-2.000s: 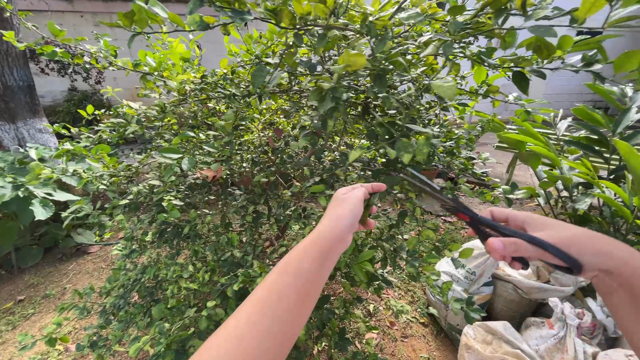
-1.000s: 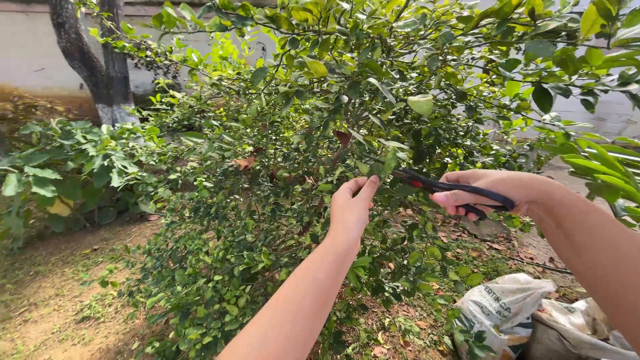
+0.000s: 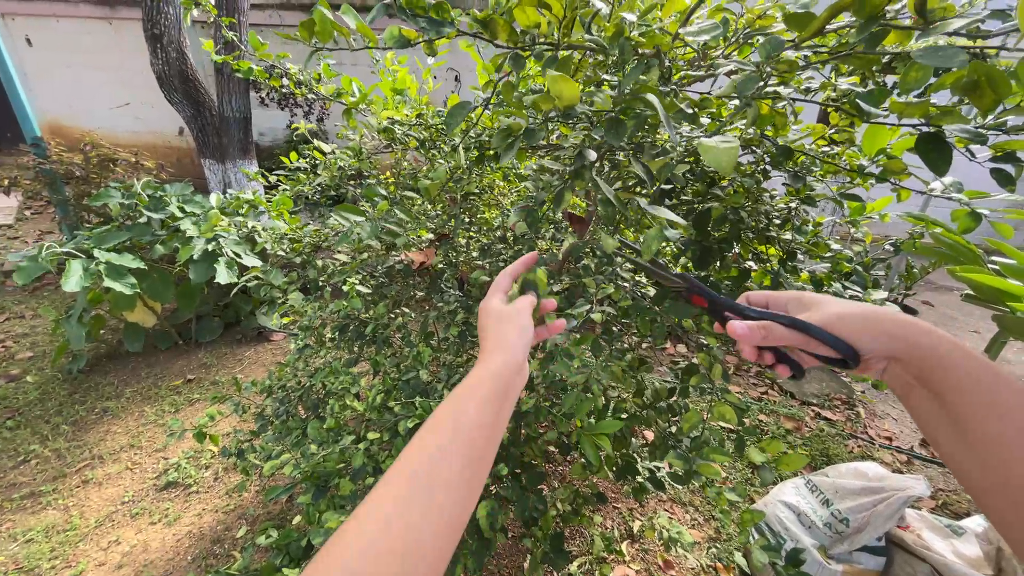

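My right hand (image 3: 800,332) grips a pair of black-handled scissors (image 3: 724,306) with a red spot near the pivot. The blades point up and left into the leafy bush (image 3: 400,336), their tips among leaves. Left of the blades, my left hand (image 3: 512,320) is raised in front of the foliage, index finger extended and the other fingers partly curled. Green leaves show between thumb and fingers; whether they are held or lie behind cannot be told. A brown dry leaf (image 3: 420,257) hangs in the bush, left of my left hand.
White printed sacks (image 3: 848,508) lie at the lower right. A tree trunk (image 3: 234,96) with a white-painted base stands before a wall (image 3: 88,76). A broad-leaved plant (image 3: 152,268) grows at left, beside bare soil (image 3: 136,456). Thin branches (image 3: 560,44) reach across the top.
The view has swung left. The scissors have come away from beside my left hand, with a gap now between them. My left hand's fingers have spread since one second ago.
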